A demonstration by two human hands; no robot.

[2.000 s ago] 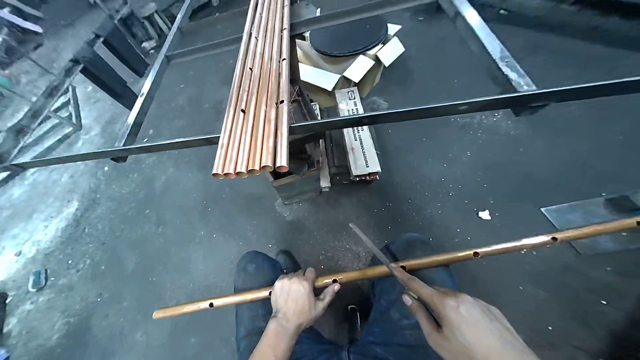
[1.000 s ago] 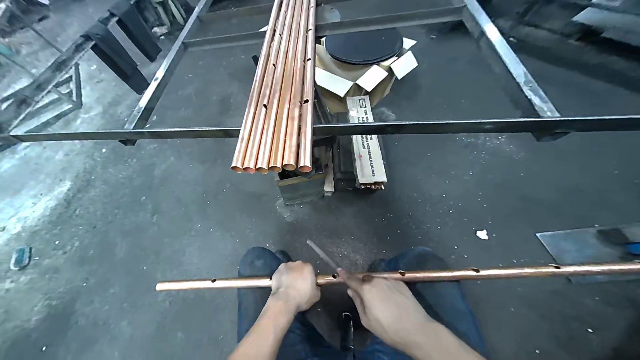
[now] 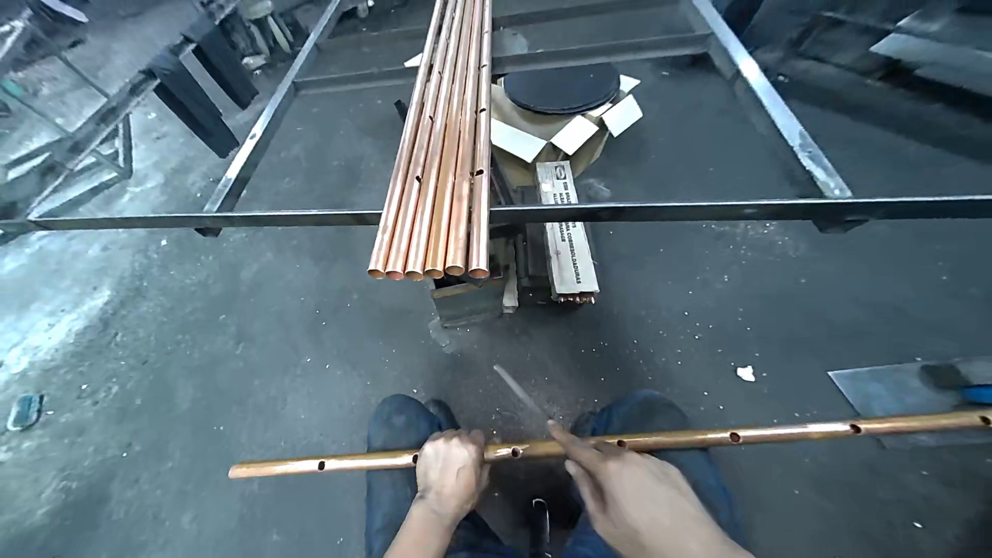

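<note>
A copper pipe (image 3: 666,440) with a row of drilled holes lies across my thighs. My left hand (image 3: 452,473) is closed around it, with holes visible on both sides of the grip. In my right hand (image 3: 620,480) is a thin metal file (image 3: 523,394), its blade pointing up and left over the far side of the pipe. The file's handle is hidden by my fingers. Beyond my knees, several more copper pipes (image 3: 442,170) with holes lie side by side across a metal frame, their open ends facing me.
The steel frame (image 3: 674,211) spans the view ahead. Below it stand a box of rods (image 3: 572,256) and an opened carton with a black disc (image 3: 562,87). A flat metal sheet (image 3: 876,381) lies on the floor at right, and a small bluish object (image 3: 25,412) at far left.
The file's blade has shifted relative to the pipe, and the pipe's tilt has changed slightly. Both hands keep their hold. The bundle of pipes has stayed on the frame.
</note>
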